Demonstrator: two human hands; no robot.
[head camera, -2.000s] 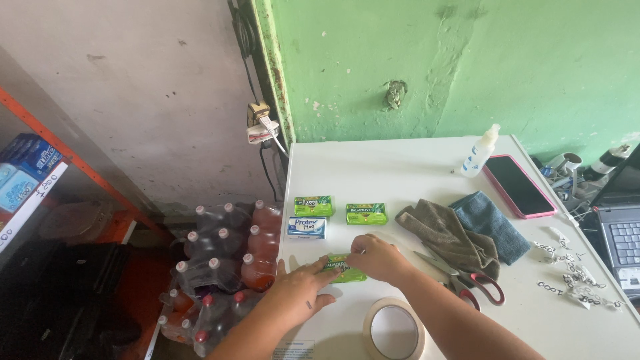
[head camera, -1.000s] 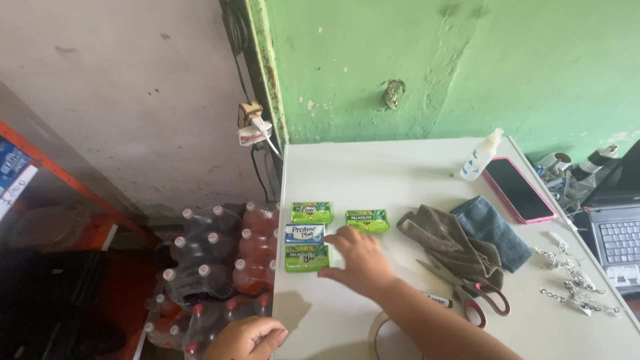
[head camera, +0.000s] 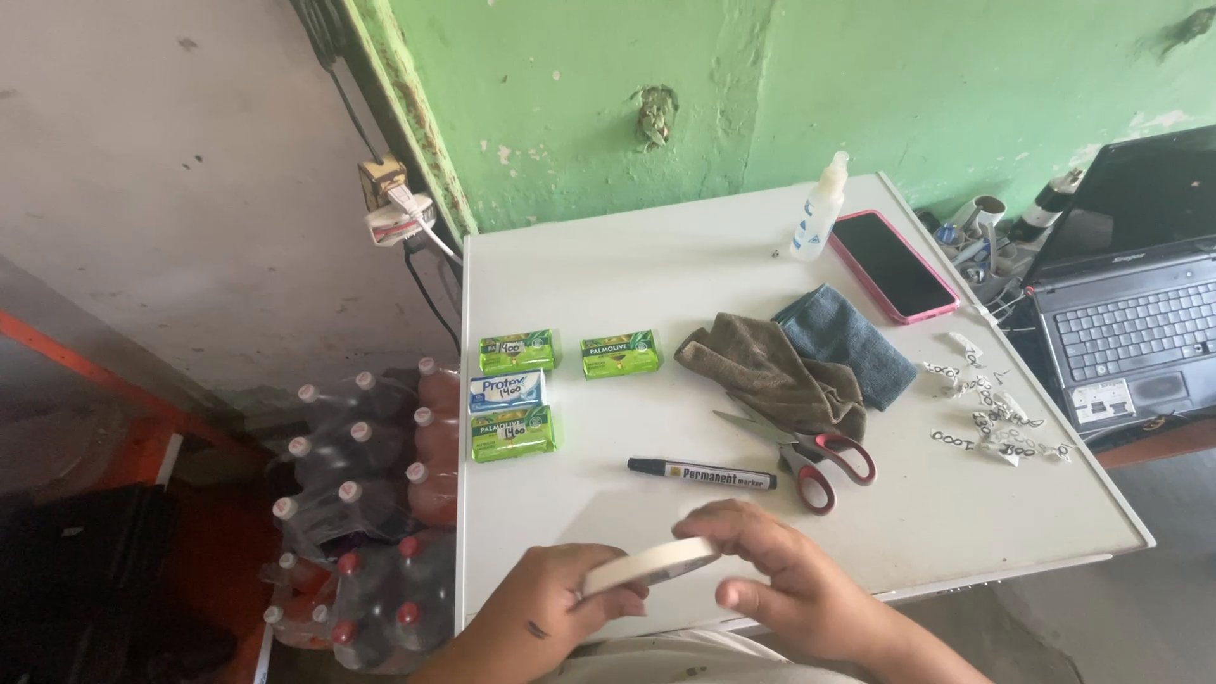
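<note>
My left hand (head camera: 570, 603) grips a roll of masking tape (head camera: 651, 565) above the table's front edge. The fingertips of my right hand (head camera: 774, 570) touch the roll's far side, with the thumb apart. Beyond them lie a black permanent marker (head camera: 703, 473) and red-handled scissors (head camera: 803, 456), blades parted. On the left stand three soap packs in a column: a green one (head camera: 516, 351), a white and blue one (head camera: 507, 390) and a green Palmolive one (head camera: 514, 434), each bearing handwritten figures. Another green Palmolive pack (head camera: 620, 355) lies to their right, with no figures visible.
Brown (head camera: 774, 366) and blue (head camera: 845, 347) cloths lie mid-table. A small bottle (head camera: 819, 209) and a pink-cased phone (head camera: 895, 266) are behind; tape scraps (head camera: 997, 408) lie right. A laptop (head camera: 1130, 323) stands beyond the right edge, wrapped drink bottles (head camera: 361, 494) on the left.
My hands were on the nearest green soap pack; now they hold the tape roll, lifted from the table. That pack now sits below the white and blue one. The marker is fully in view.
</note>
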